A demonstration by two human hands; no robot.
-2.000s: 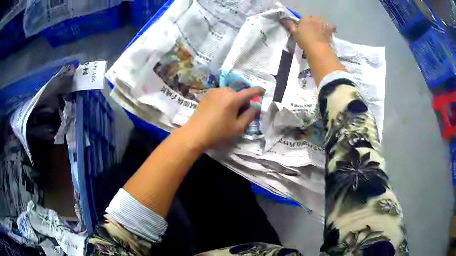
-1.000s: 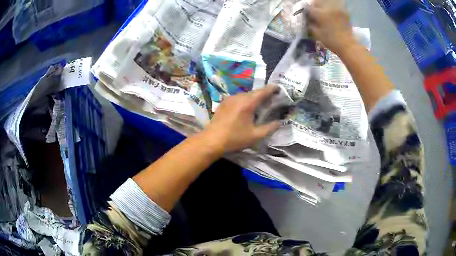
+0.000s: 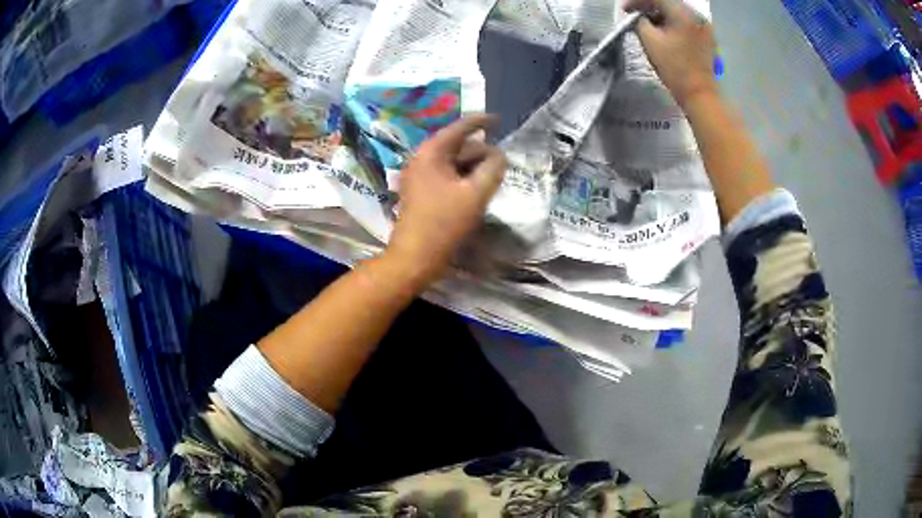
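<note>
A matt black part (image 3: pixel 521 73) lies on the newspaper sheets (image 3: pixel 273 111), with paper folded partly over it from the left and below. My right hand (image 3: pixel 669 38) pinches a raised edge of the top sheet (image 3: pixel 581 96), right of the black part. My left hand (image 3: pixel 445 187) is over the near edge of the part, thumb and fingers curled and slightly blurred; whether it grips paper cannot be told. The pile of sheets rests on a blue crate (image 3: pixel 667 338), whose edge shows beneath.
A blue crate (image 3: pixel 152 304) lined with crumpled newspaper (image 3: pixel 86 465) stands at the left, with a white card (image 3: pixel 119 160) on its rim. More blue crates are at the upper left (image 3: pixel 91 76) and upper right (image 3: pixel 824 30). A red plastic object (image 3: pixel 886 126) is at the right.
The black part shows more widely, and the sheet edge in my right hand is now pulled up to its right. My left hand has moved left and up. The pile appears shifted left.
</note>
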